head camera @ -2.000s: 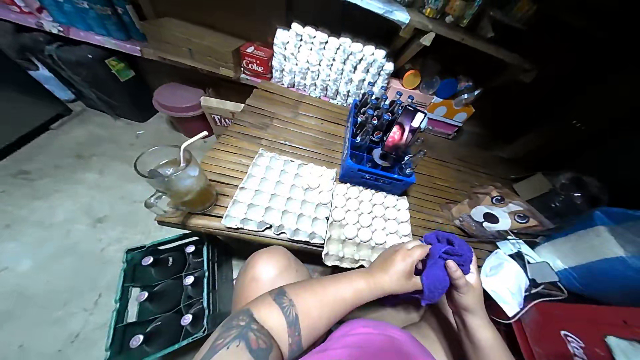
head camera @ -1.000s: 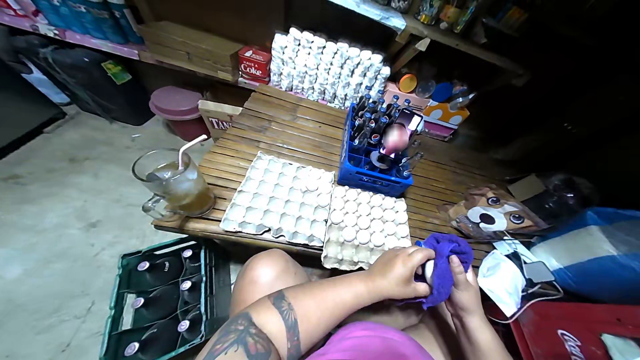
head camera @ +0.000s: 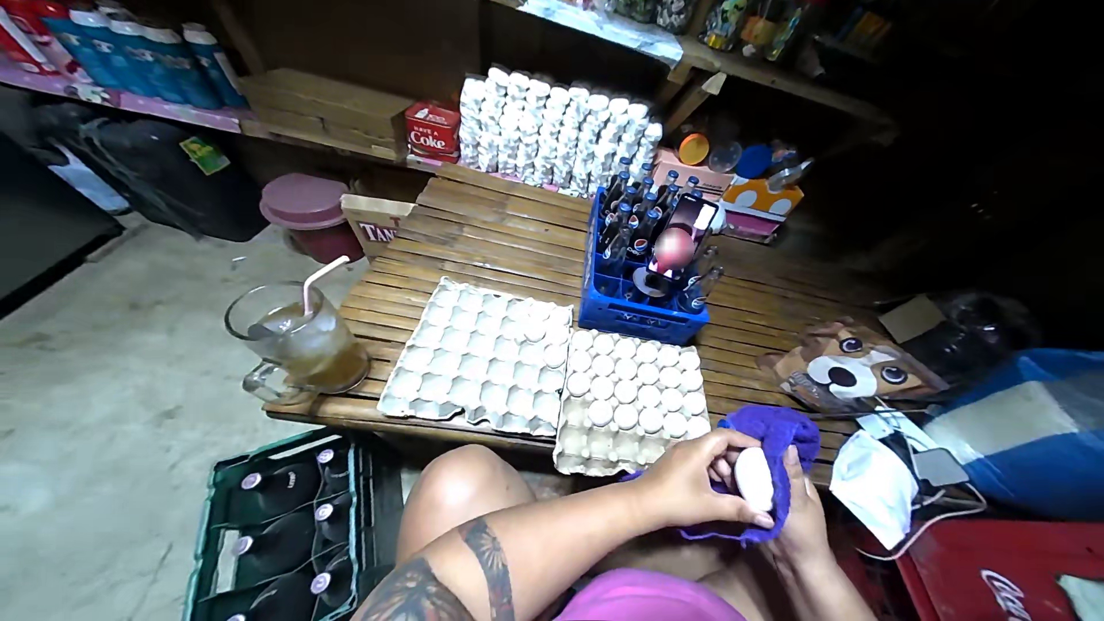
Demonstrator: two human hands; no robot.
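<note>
A white egg [head camera: 754, 479] is pinched between the thumb and fingers of my left hand [head camera: 703, 483], near the table's front edge. My right hand [head camera: 804, 509] holds a purple cloth [head camera: 780, 431] around the egg's right side; part of that hand is behind the cloth. Just left of my hands lies an egg tray [head camera: 595, 448] with rows of eggs, its front cells without eggs. Beside it on the left, a second egg tray [head camera: 470, 362] has a few eggs at its right side and many bare cells.
A blue crate [head camera: 642, 323] of bottles with a phone on it stands behind the trays. At the left corner of the slatted table [head camera: 509, 216] is a glass mug [head camera: 302, 345] with a straw. A green bottle crate [head camera: 207, 535] is on the floor; a red cooler [head camera: 966, 569] stands right.
The egg, covered by the cloth two seconds ago and partly visible one second ago, now shows plainly between my left fingers. The cloth has opened around it.
</note>
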